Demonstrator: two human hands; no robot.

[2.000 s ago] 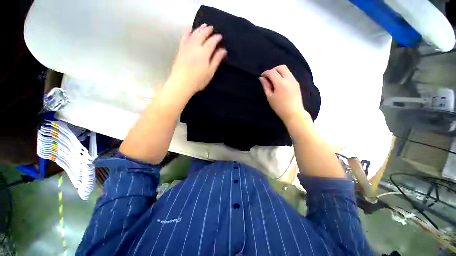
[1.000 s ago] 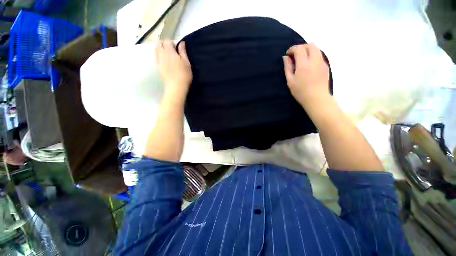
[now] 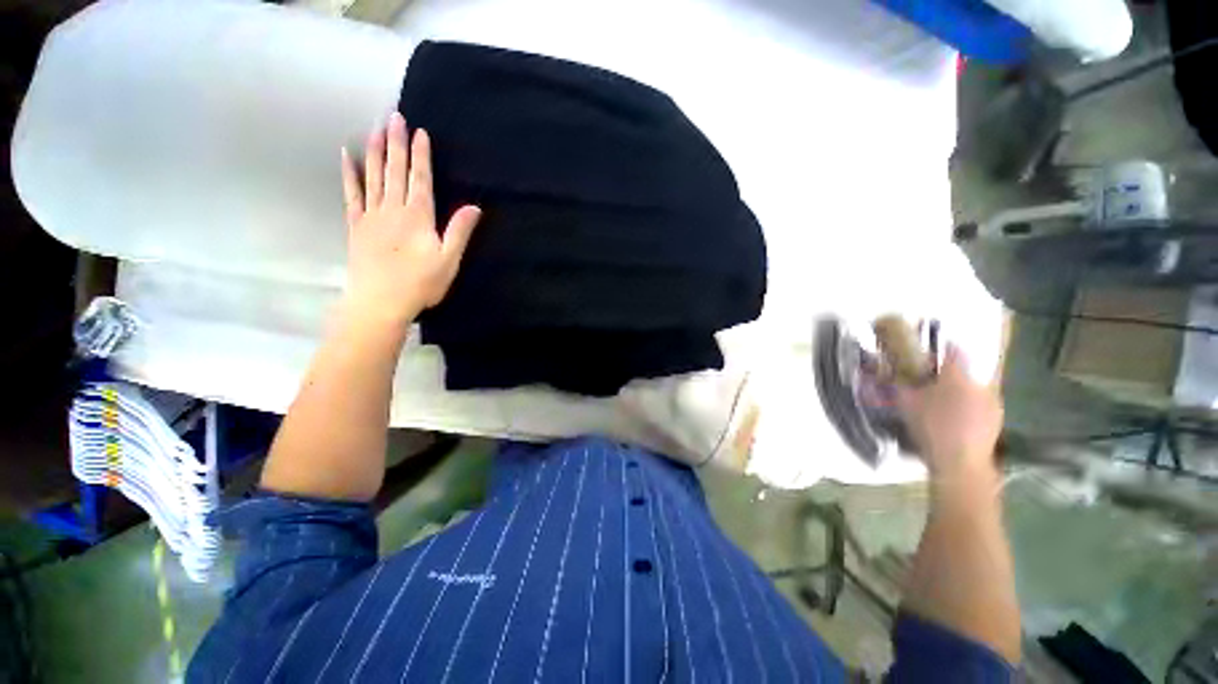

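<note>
The black garment piece (image 3: 588, 214) lies spread over the white padded board (image 3: 200, 134) and the white table cover (image 3: 855, 174). My left hand (image 3: 401, 227) lies flat with spread fingers at the garment's left edge, its thumb over the black cloth. My right hand (image 3: 942, 401) is blurred at the right of the table, around the tan handle of the steam iron (image 3: 848, 388). The iron stands on the cover near the table's right front edge, apart from the garment.
White hangers (image 3: 140, 461) hang at the left below the table, with a clear plastic-like object (image 3: 104, 325) above them. A blue bar (image 3: 955, 30) crosses the top right. Cardboard (image 3: 1129, 341) and a white device (image 3: 1129, 197) are beyond the right edge.
My right hand has left the garment, moved right and taken hold of the iron's handle. My left hand has opened flat at the garment's left edge. The view has shifted.
</note>
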